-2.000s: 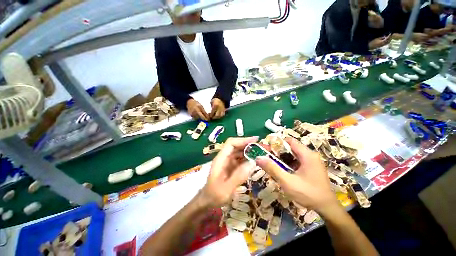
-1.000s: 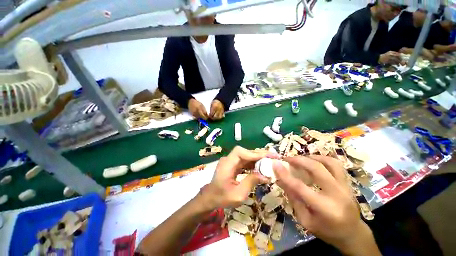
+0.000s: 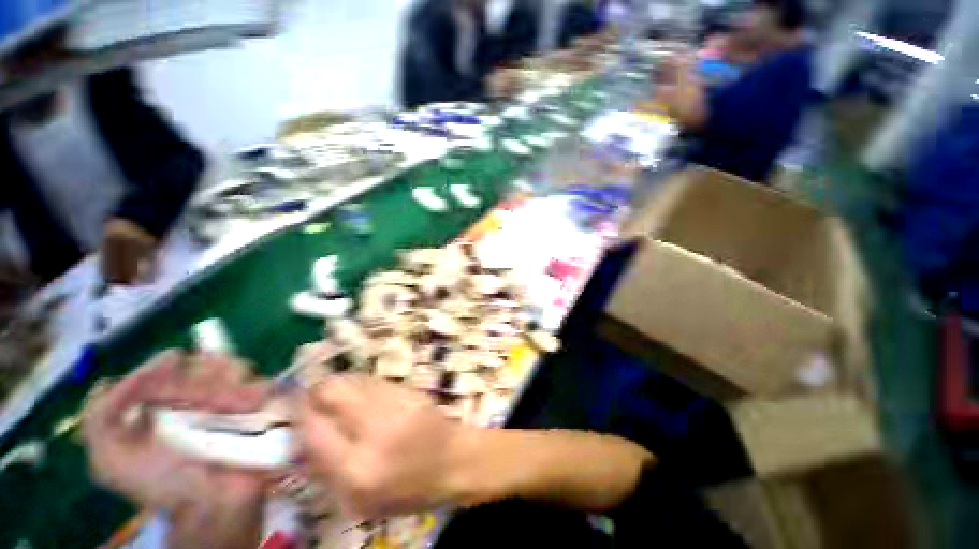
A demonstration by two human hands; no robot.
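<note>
My left hand (image 3: 177, 445) holds a white oblong housing (image 3: 220, 438) in its palm, side-on, with a dark line along its upper edge. My right hand (image 3: 370, 440) is at the housing's right end, fingers bent together; blur hides whether it grips the housing or a small part. A loose heap of beige covers (image 3: 435, 322) lies just beyond and right of my hands on the near bench. The view is blurred.
The green belt (image 3: 263, 263) runs diagonally beyond my hands, with white units on it. A large open brown carton (image 3: 719, 311) stands at the right. A person (image 3: 91, 172) sits across the belt; another in blue (image 3: 757, 102) sits further along my side.
The view has swung right, bringing the carton in and taking the blue tray and fan out. The housing now lies sideways in my left palm, and my hands appear further left.
</note>
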